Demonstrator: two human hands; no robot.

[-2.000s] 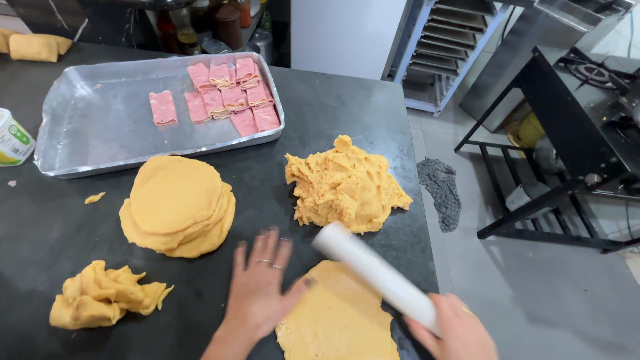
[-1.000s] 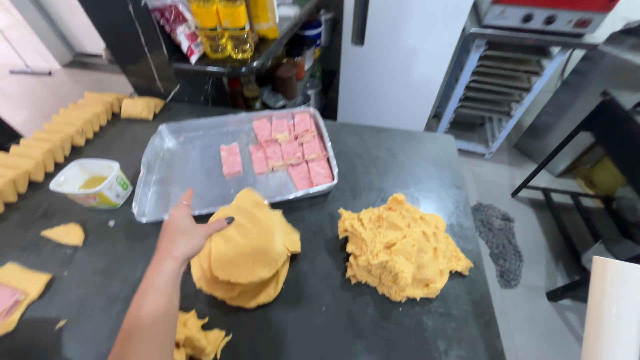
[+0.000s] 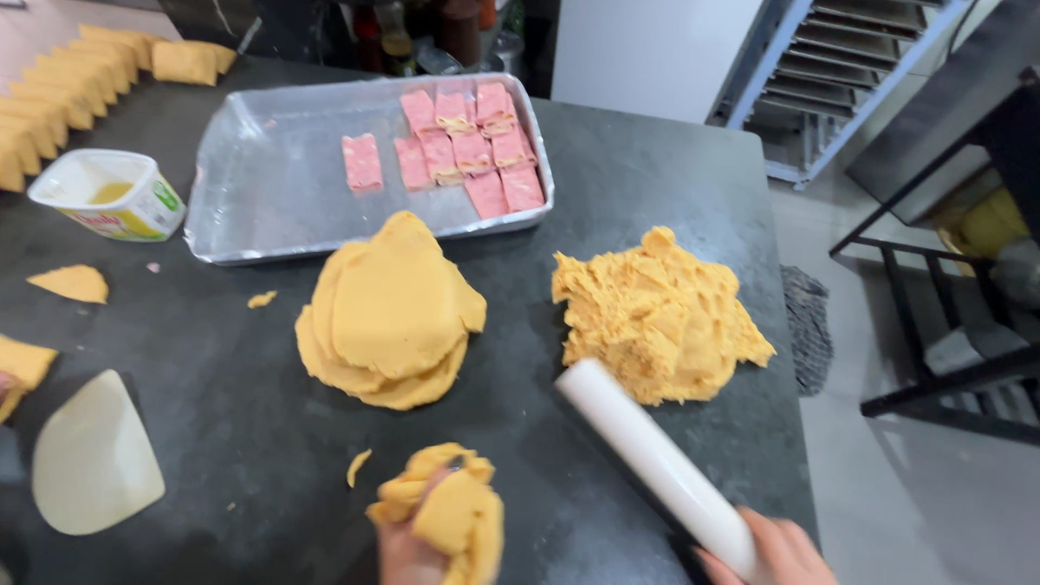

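At the bottom centre my left hand [image 3: 413, 552] grips a crumpled piece of yellow dough [image 3: 459, 508]. My right hand [image 3: 772, 552] holds the lower end of a white rolling pin [image 3: 658, 467], which slants across the dark counter. The pin's far end lies close to a rough mound of yellow dough [image 3: 662, 317]. Left of that mound is a stack of flat dough sheets [image 3: 394, 309]. Behind the stack, a metal tray [image 3: 268, 179] holds folded pink slices [image 3: 471, 150], with one slice apart [image 3: 362, 162].
A plastic tub [image 3: 118, 195] with some yellow contents stands left of the tray. Rows of dough parcels [image 3: 69, 85] lie at the upper left. A pale dough scraper [image 3: 97, 459] and dough scraps [image 3: 73, 283] are at left. The counter's right edge borders the floor.
The flat dough sheet under my left hand two seconds ago is no longer on the near counter. My left hand has left the stack and taken hold of crumpled dough. The rolling pin is back over the counter.
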